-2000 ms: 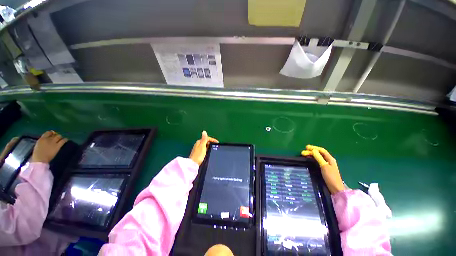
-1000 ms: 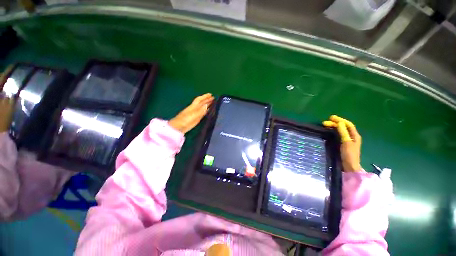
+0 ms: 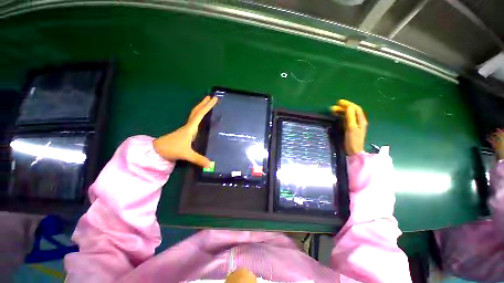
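The left tablet (image 3: pixel 237 135) lies raised over the upper part of the black carrier tray (image 3: pixel 221 203), its dark screen showing a green button bottom left and a red one bottom right. My left hand (image 3: pixel 188 135) spans its left edge, thumb on the green button and fingers at the upper left edge. The right tablet (image 3: pixel 306 160) lies in the tray's right recess, showing rows of text and a bright glare. My right hand (image 3: pixel 352 124), with yellow finger cots, is at the tray's upper right corner, fingers bent; whether it holds anything cannot be told.
Two dark tablets lie in another tray (image 3: pixel 101 130) at the left. A small whitish item with a dark tip (image 3: pixel 381 149) is beside my right sleeve. Another worker's hand (image 3: pixel 497 142) and pink sleeve show at the right edge. A metal rail (image 3: pixel 309 36) runs along the back.
The view has shifted and tilted down. My left hand has moved from beside the left tablet's upper corner onto its left side, thumb now on the green button. My right hand stays at the tray corner.
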